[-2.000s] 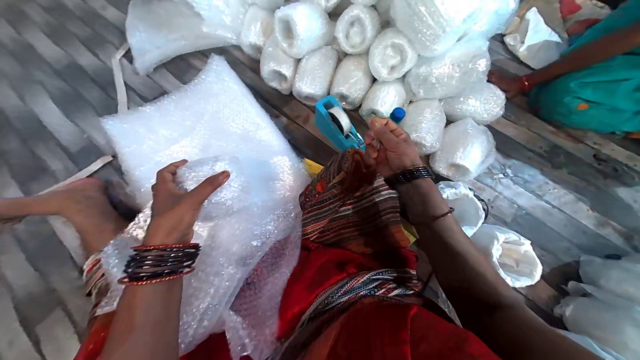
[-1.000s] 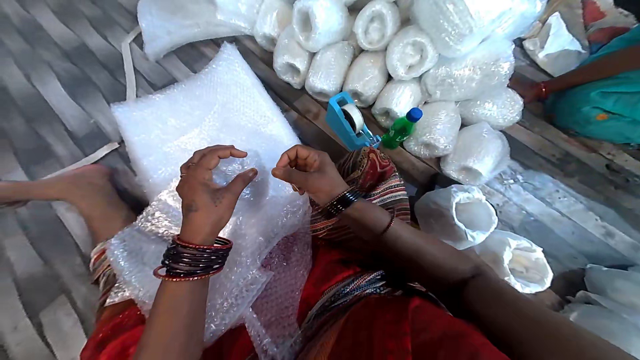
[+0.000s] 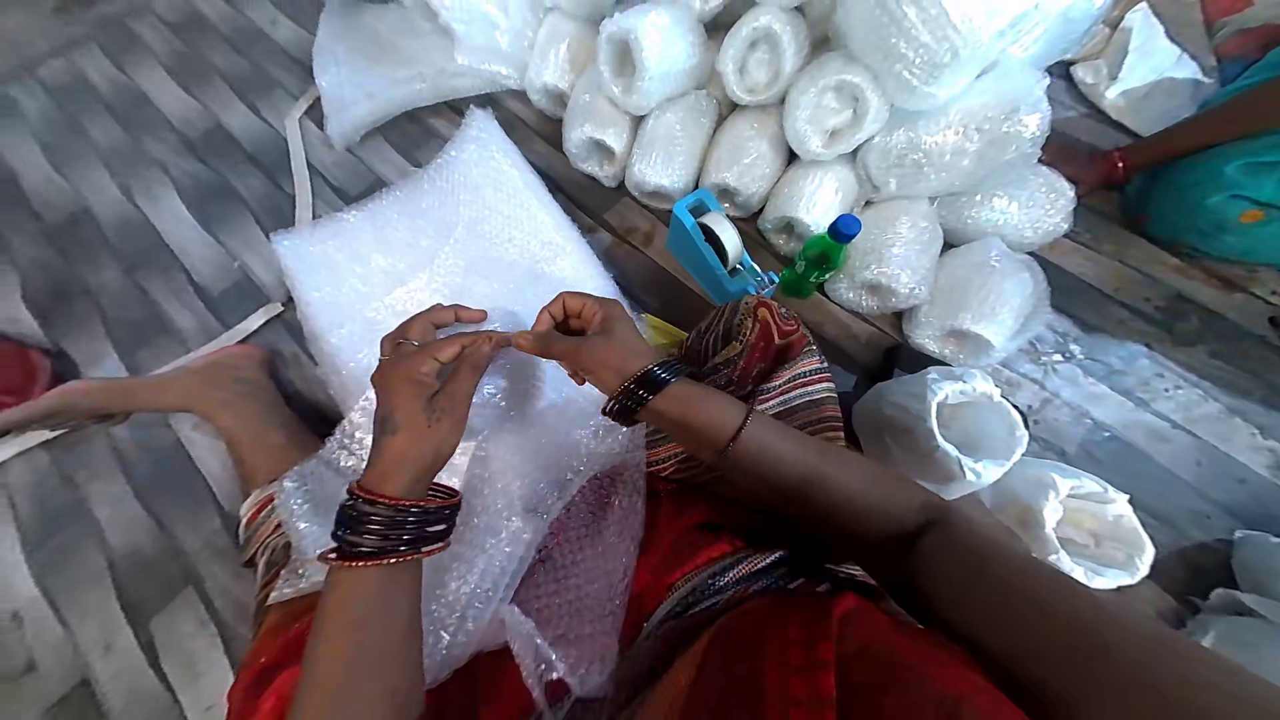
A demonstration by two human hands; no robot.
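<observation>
My left hand [image 3: 430, 385] is over the bubble wrap on my lap, its thumb and forefinger meeting the fingertips of my right hand [image 3: 590, 345]. Between the fingertips there seems to be a small clear piece, perhaps tape, too faint to make out for sure. Sheets of bubble wrap [image 3: 430, 240] lie across my lap and the floor under both hands. Beyond my right hand stands a blue tape dispenser [image 3: 705, 245] with a white roll, and against it a green plastic bottle [image 3: 818, 262] with a blue cap.
Several bubble-wrapped rolled bundles [image 3: 745, 160] are piled at the top. Two white wrapped hollow items [image 3: 905, 425] lie at the right. Another person's arm [image 3: 1200, 135] reaches in at upper right. White strips [image 3: 298, 160] lie on the patterned floor at the left.
My right hand has come from beside the tape dispenser to my left hand, and their fingertips now meet. Two seconds ago my left hand rested on the bubble wrap with its fingers spread.
</observation>
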